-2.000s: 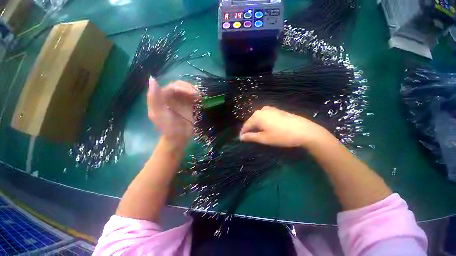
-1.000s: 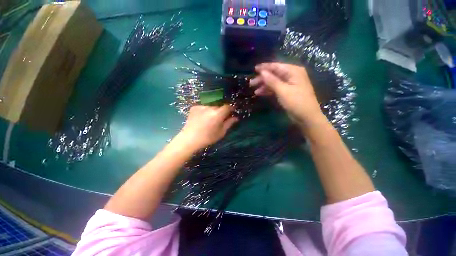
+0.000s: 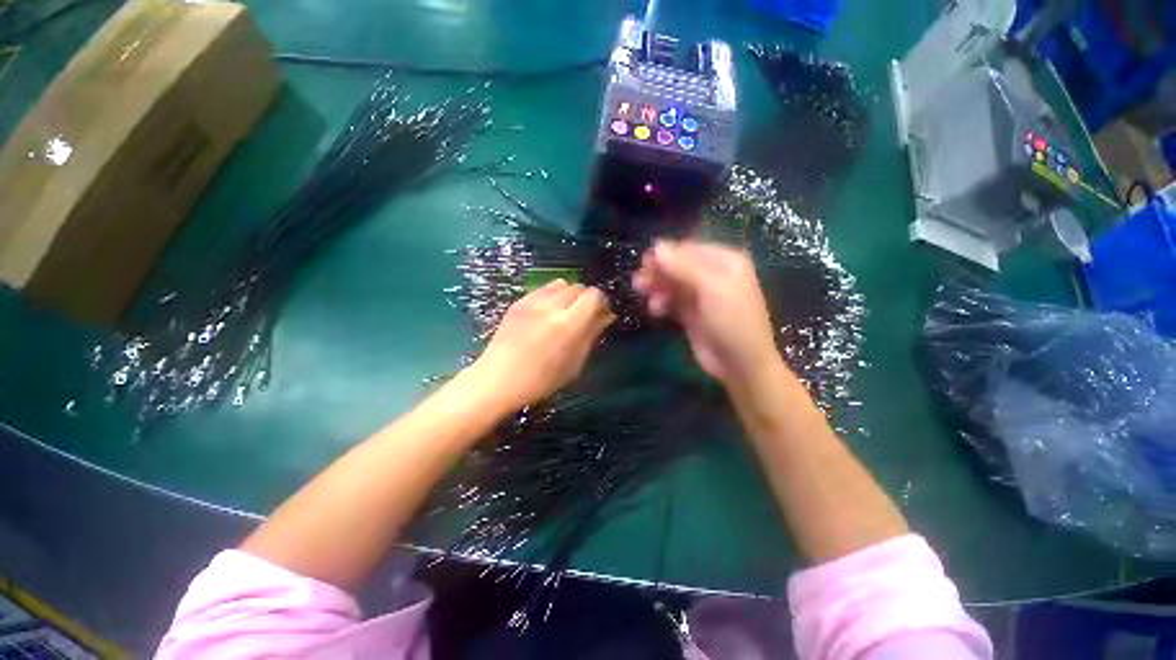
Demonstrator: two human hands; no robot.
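A large pile of black wire leads [image 3: 593, 438] with silvery tips lies under both hands. My left hand [image 3: 548, 338] is over the pile's left part, fingers curled and fingertips together at the wires; what it pinches is too small to tell. My right hand [image 3: 703, 303] is just right of it, slightly blurred, fingers bent inward; whether it holds anything cannot be seen. A green piece [image 3: 552, 276] shows partly behind my left hand. The dark tape dispenser [image 3: 664, 129] with red digits and coloured buttons stands just behind the pile.
A cardboard carton [image 3: 129, 142] is at the left, with a separate wire bundle [image 3: 303, 213] beside it. A far wire bundle [image 3: 813, 103] lies behind the dispenser. A pale-grey machine [image 3: 980, 142] is at upper right, above bagged wires [image 3: 1058, 400]. A cord crosses the back.
My left hand has moved from left of the pile to its wires. My right hand rose toward the dispenser, then came back down nearer my left hand. The view has shifted, showing more of the far table.
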